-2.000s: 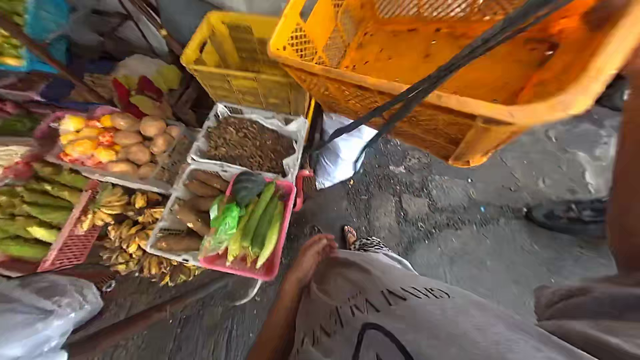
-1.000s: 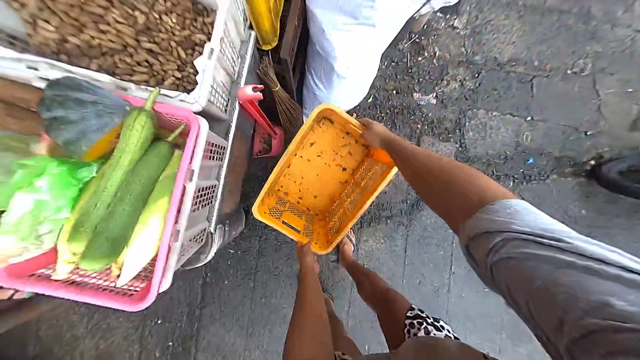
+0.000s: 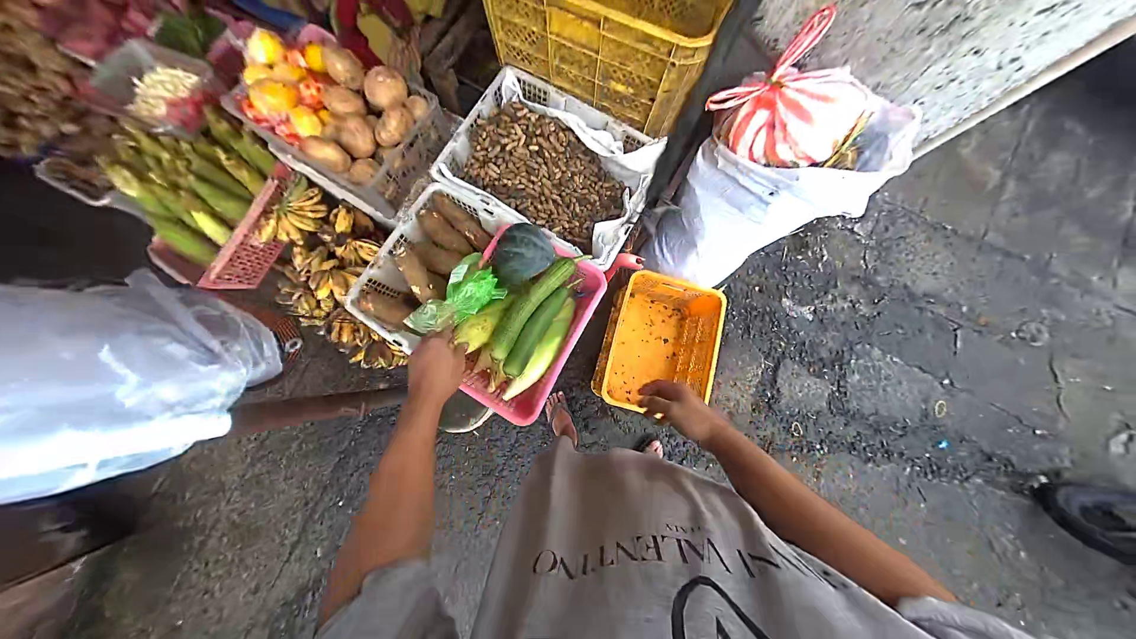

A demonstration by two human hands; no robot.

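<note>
My left hand (image 3: 435, 366) is at the left edge of a pink plastic basket (image 3: 524, 410), by a green plastic bag (image 3: 473, 288); whether it grips either is hidden. The basket holds several long green gourds (image 3: 532, 319) and a dark green squash (image 3: 523, 255), and rests beside a white crate of brown root crops (image 3: 384, 277). Over the near edge of an empty yellow-orange plastic crate (image 3: 652, 342) is my right hand (image 3: 676, 406), its fingers bent; whether they touch the rim cannot be told. The crate stands low, right of the basket.
Peanuts in shells (image 3: 541, 173) fill a white crate behind the basket. Potatoes (image 3: 355, 124), bananas (image 3: 333, 266) and corn or okra-like green produce (image 3: 191, 191) lie left. A large yellow crate (image 3: 612, 53) and a white sack (image 3: 737, 209) with a striped bag (image 3: 794, 120) stand behind.
The yellow-orange crate, held in both hands one second ago, now stands low beside the produce. My left hand has left it and moved to the pink basket. The view has shifted.
</note>
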